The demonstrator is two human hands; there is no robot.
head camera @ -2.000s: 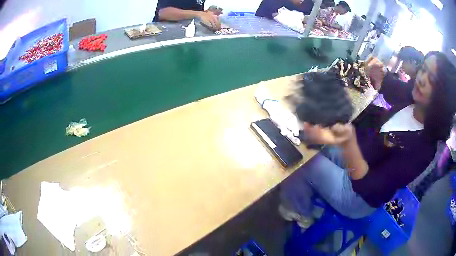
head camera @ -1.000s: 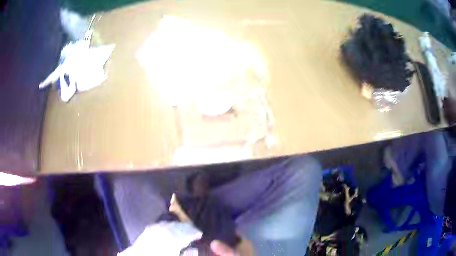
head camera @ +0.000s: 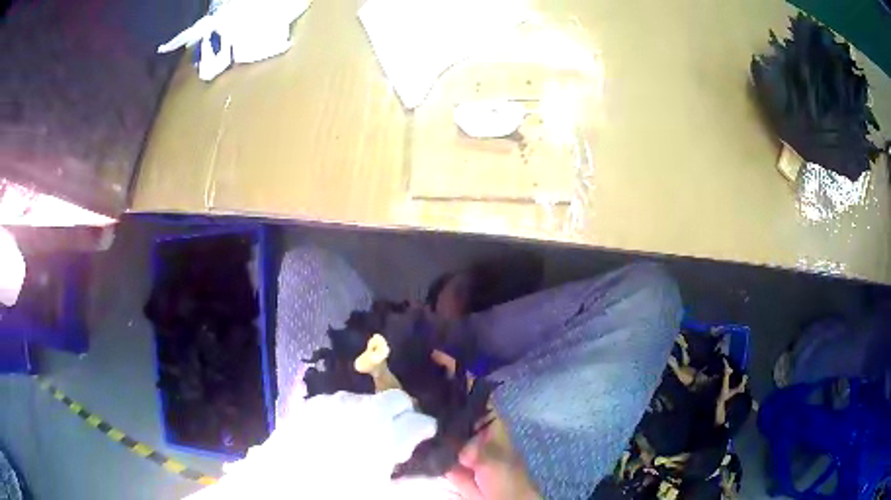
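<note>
My left hand [head camera: 342,430], in an overexposed white glove, holds a matt black spiky part [head camera: 342,347] over my lap. My bare right hand [head camera: 493,467] grips the same part from the lower right, cut off by the bottom edge. A tan piece [head camera: 372,356] with a knobbed end sticks up from the part beside the gloved fingers. The glove hides some of the part.
A white dish [head camera: 488,119] sits on a cardboard pad [head camera: 469,181]. Another black spiky part [head camera: 816,93] lies at the bench's right. Blue crates [head camera: 266,342] [head camera: 740,347] flank my legs. A glowing heat box [head camera: 59,210] is at left.
The view has swung from the bench and neighbouring worker down to my lap. The held part and its tan piece now show more clearly, higher in the picture than one second ago.
</note>
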